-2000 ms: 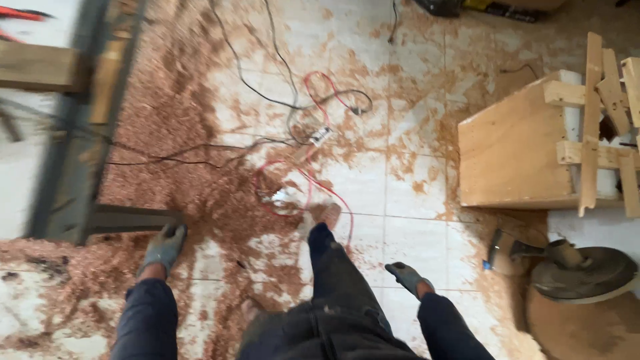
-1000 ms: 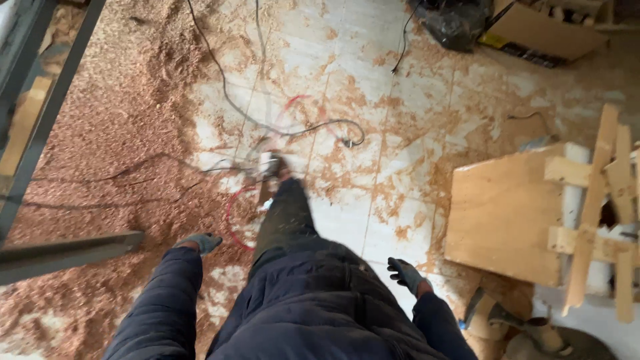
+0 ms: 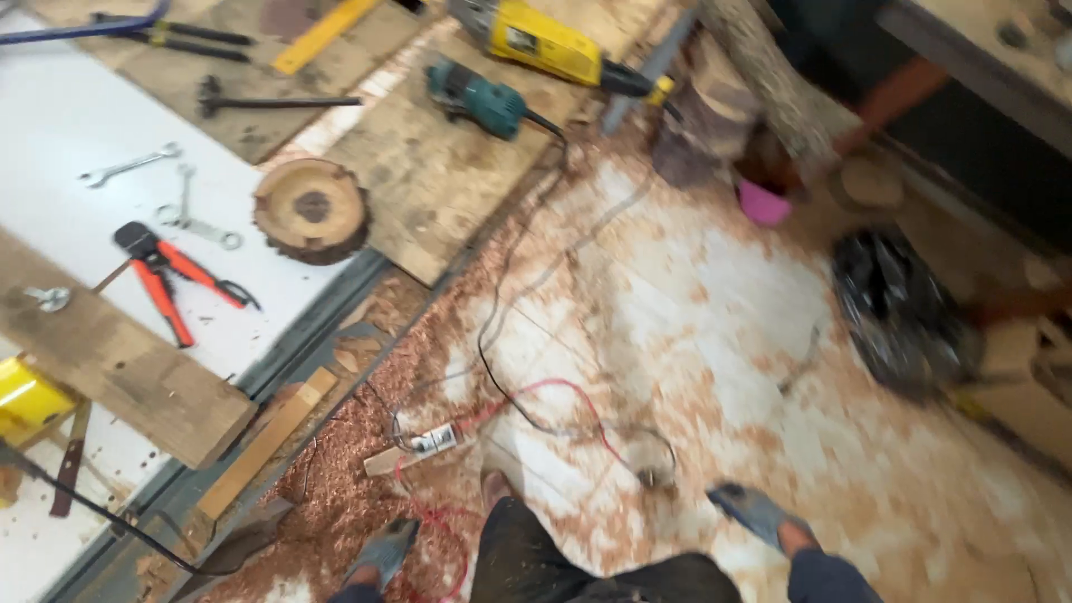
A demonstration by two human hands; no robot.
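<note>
Both hands wear grey work gloves and hang over the floor. My left hand (image 3: 383, 553) is low in the view, beside the red cable and copper-coloured shavings; no object shows in it, and its fingers are not clear. My right hand (image 3: 752, 512) hangs to the right of my legs, over the tiled floor, holding nothing. On the bench at the left lie red-handled wire strippers (image 3: 159, 272), steel wrenches (image 3: 132, 165), a hollowed wood slice (image 3: 310, 211) with bark, a hammer (image 3: 280, 102), a teal power tool (image 3: 479, 99) and a yellow angle grinder (image 3: 544, 46).
A power strip (image 3: 434, 439) on a wooden strip lies on the floor ahead, with black and red cables (image 3: 578, 389) around it. A black plastic bag (image 3: 900, 310) stands at the right. A log (image 3: 766, 75) leans near a pink container (image 3: 762, 201). The bench edge runs diagonally at the left.
The view has swung a lot towards the bench with its tools, and the wooden crate at the right has left the view. Both hands still hang low beside my body.
</note>
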